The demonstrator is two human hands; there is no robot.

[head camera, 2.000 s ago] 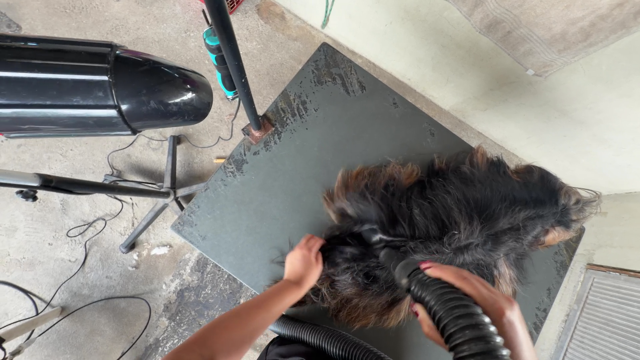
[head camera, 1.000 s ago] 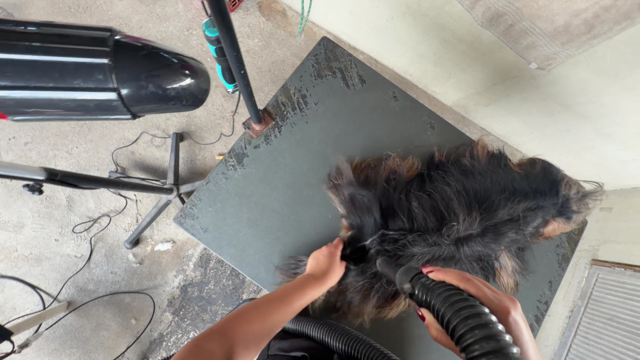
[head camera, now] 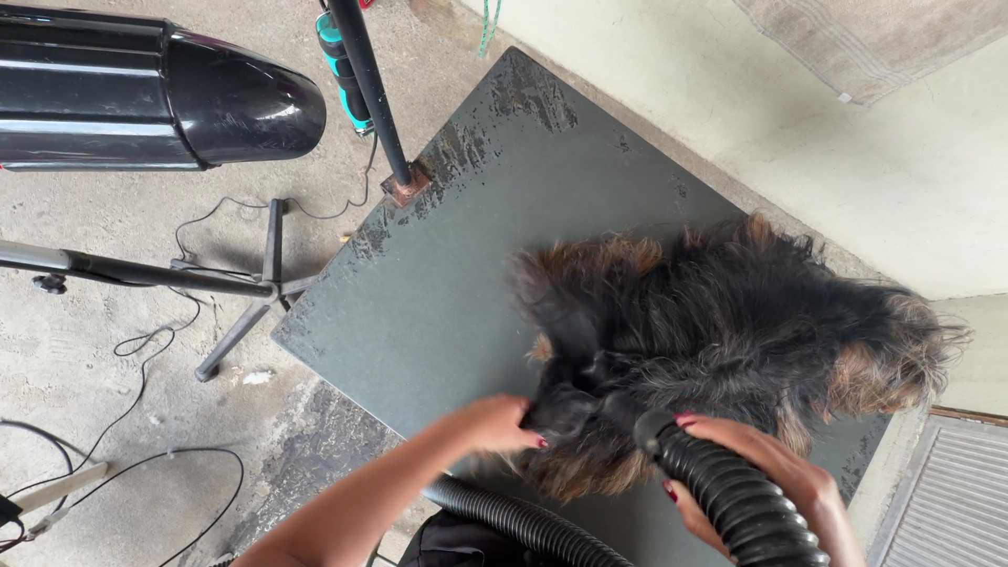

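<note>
A dog with long black and tan fur (head camera: 709, 315) is on a worn grey grooming table (head camera: 425, 291), its head toward the right. My right hand (head camera: 780, 465) is wrapped around the ribbed black hose (head camera: 732, 488) of a pet dryer. The hose's nozzle (head camera: 626, 413) points at the fur of the dog's rear, which looks parted there. My left hand (head camera: 508, 425) has its thumb and fingers on dark fur at the dog's rear end, left of the nozzle; the fingertips are partly hidden in the fur.
A black dryer housing (head camera: 236, 94) juts in from the upper left, over a stand with a legged base (head camera: 272, 291). A black post (head camera: 370, 87) is fixed to the table edge, beside a teal and black clipper (head camera: 344, 75). Cables (head camera: 142, 370) cross the floor. A towel (head camera: 874, 39) hangs on the wall.
My left hand has shifted along the dog's rear between the frames and is now at the fur just left of the nozzle. My right hand still holds the hose.
</note>
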